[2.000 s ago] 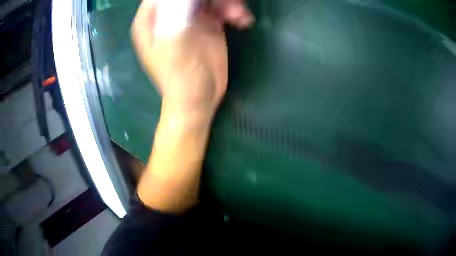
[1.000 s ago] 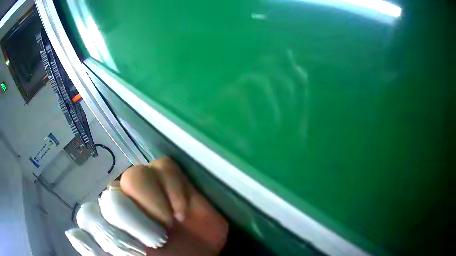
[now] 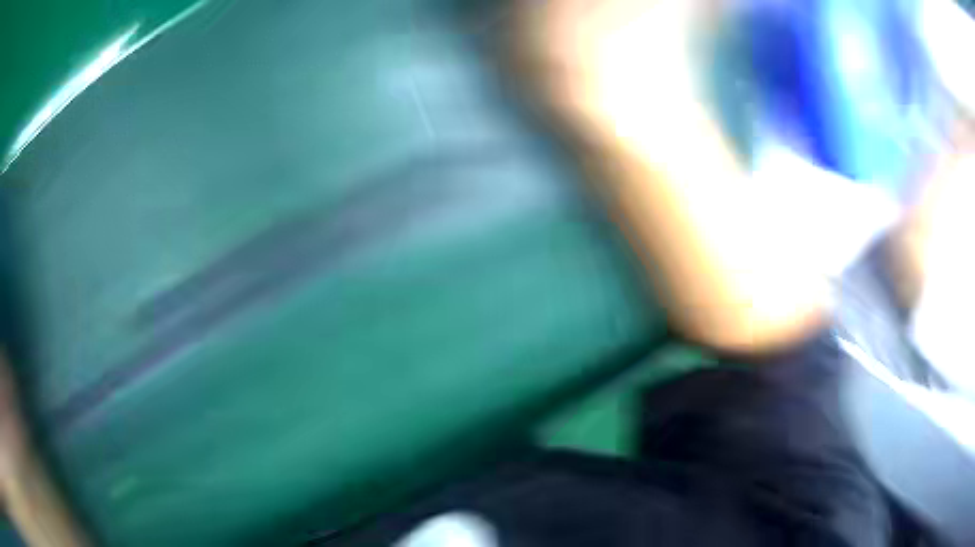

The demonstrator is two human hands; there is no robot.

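The frame is strongly blurred. Two dark strips [image 3: 267, 251] lie slantwise on the dark green mat [image 3: 428, 331]. The surface of the strips cannot be read. My right forearm rises from a dark sleeve at the right, and my right hand [image 3: 609, 48] is blurred and cut off by the top edge, to the right of the strips. Its fingers and anything in them are hidden. At the lower left edge only a sliver of skin shows, likely my left hand or arm [image 3: 30, 470]; its fingers cannot be seen.
A blue ring-like thing, likely the tape reel [image 3: 818, 80], is at the upper right beside a bright white surface [image 3: 818, 208]. Blurred skin at the far right edge [image 3: 946, 224] may be another person's arm. A white rounded thing [image 3: 451, 531] shows at the bottom edge.
The view has swung from the bench edge and wall back to the mat and strips. My right forearm and the blue thing have come into view; the hand with white finger covers no longer shows.
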